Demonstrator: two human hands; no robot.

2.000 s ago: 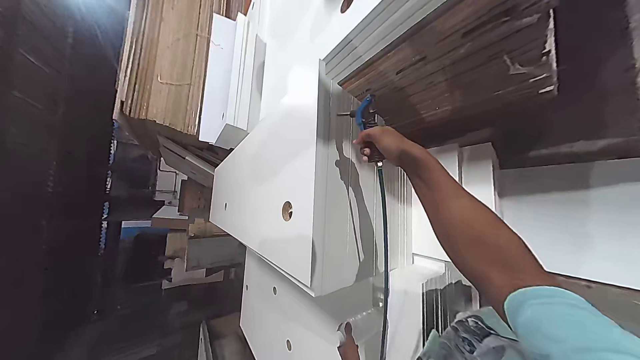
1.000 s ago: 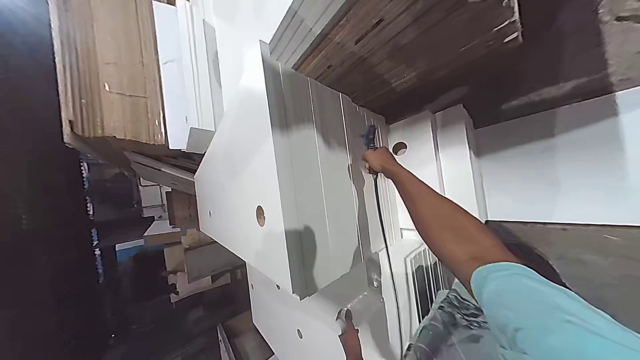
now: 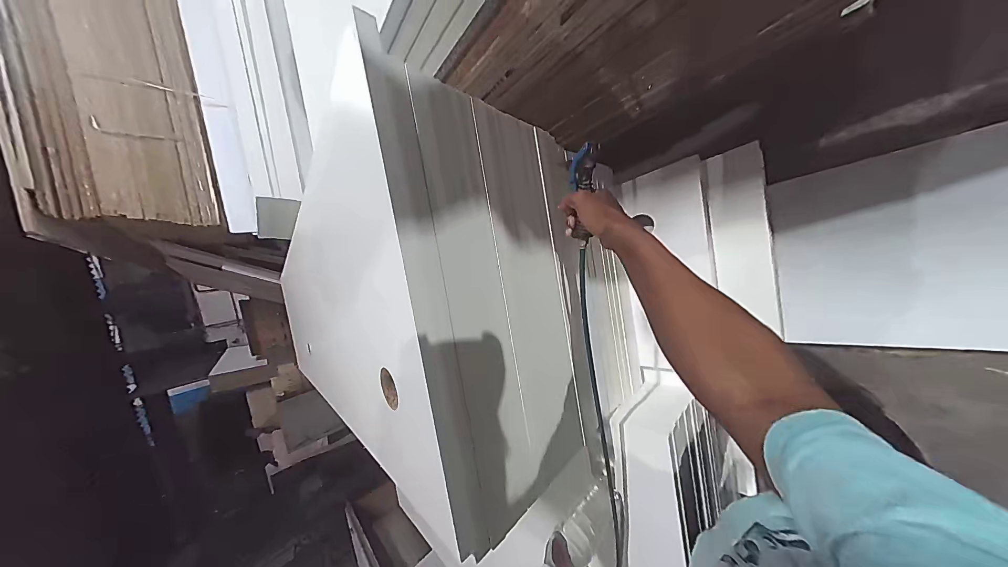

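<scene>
My right hand (image 3: 592, 214) is closed around a blue air blow gun (image 3: 583, 167), held over the far right part of a stack of white boards. A thin dark hose (image 3: 592, 346) runs down from the gun's handle along the stack's grey edges. The near white panel (image 3: 354, 276) has a round hole and a smaller one. At the bottom edge, what may be part of my left hand (image 3: 560, 550) shows beside a blurred clear object; its grip cannot be made out.
Stacked brown boards (image 3: 126, 118) stand at the upper left. Dark wood (image 3: 598, 63) lies beyond the stack. White panels (image 3: 890, 244) rest at the right, and offcuts (image 3: 307, 417) are piled at the lower left.
My right hand has moved with the blow gun from the stack's left part across to its far right side. The view has shifted, showing more of the boards' edges.
</scene>
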